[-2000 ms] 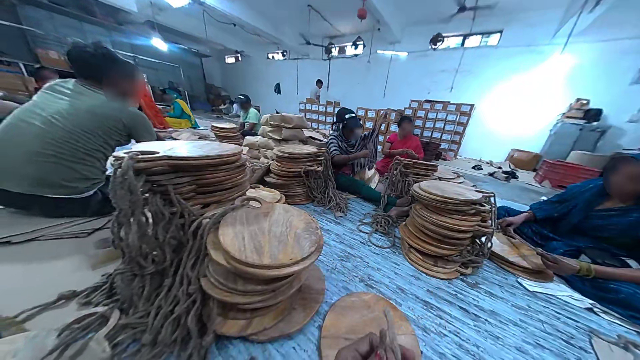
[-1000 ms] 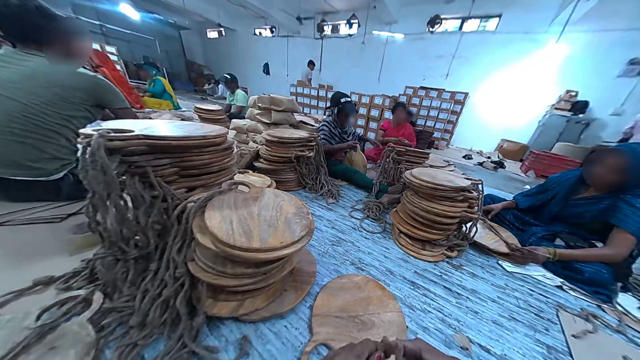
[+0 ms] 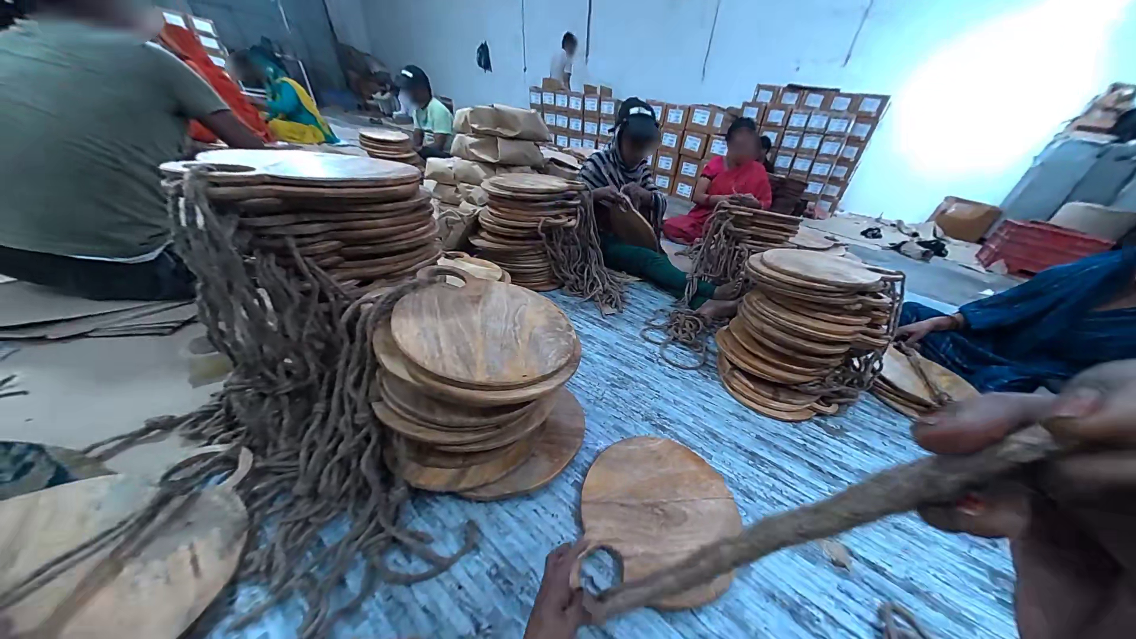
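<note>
My left hand [image 3: 559,596], at the bottom centre, is closed at the ring handle of a round wooden board [image 3: 661,515] that lies on the striped blue-white mat. A thick brown rope [image 3: 825,510] runs from that handle up to the right. My right hand [image 3: 1047,461], large and close to the camera at the right edge, pinches the rope's far end between thumb and fingers. Just behind the board stands a short stack of round wooden boards [image 3: 484,333]. Bundles of brown rope [image 3: 293,399] hang from the handles of the taller stack [image 3: 337,209] to the left.
At the lower left lies another round board [image 3: 115,550] with rope on it. More board stacks [image 3: 799,328] stand ahead and to the right. People sit on both sides and ahead, one with a blue sleeve [image 3: 1047,311] near my right hand. Cartons [image 3: 692,142] line the back wall.
My hands, together at the bottom edge before, are now apart. My right hand has risen to the right with the rope stretched between them.
</note>
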